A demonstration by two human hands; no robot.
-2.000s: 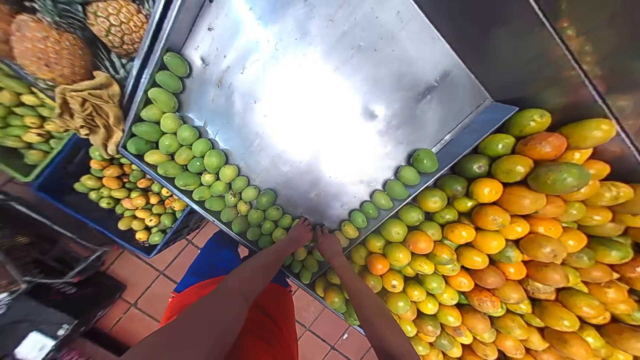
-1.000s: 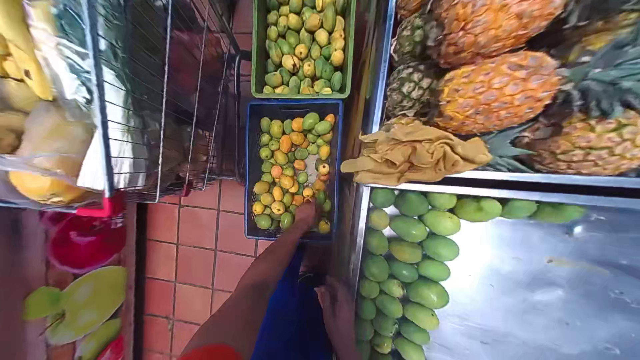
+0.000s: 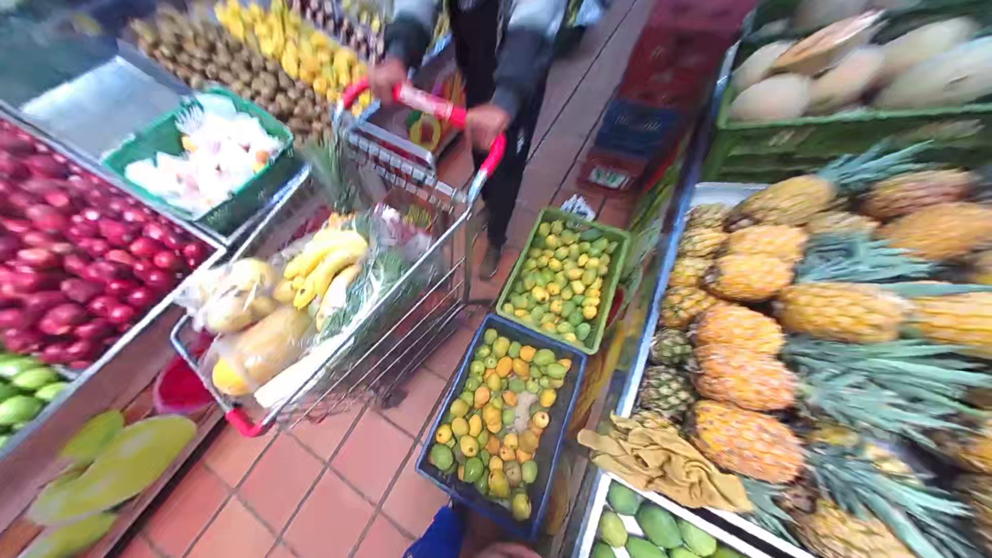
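Neither of my hands can be made out with certainty; a blurred bit of skin shows at the bottom edge beside blue cloth [image 3: 440, 535]. Just above it, a blue crate [image 3: 496, 422] on the floor holds small green, yellow and orange fruits. Touching its far end is a green crate [image 3: 562, 279] of similar fruits. On the right, a crumpled mustard-coloured cloth [image 3: 666, 465] lies at the corner of the stand, over green mangoes [image 3: 659, 525] and beside the pineapples [image 3: 744, 341].
A person [image 3: 496, 62] grips the red handle of a metal shopping cart [image 3: 387, 341] holding bananas and bagged produce. Red apples [image 3: 85, 256] and a green crate [image 3: 205, 155] of white-wrapped items stand left. Stacked crates [image 3: 635, 124] stand farther back along the tiled aisle.
The view has swung from the metal mango tray to the aisle. One second ago a hand of mine was at the blue crate's fruit; it no longer shows there.
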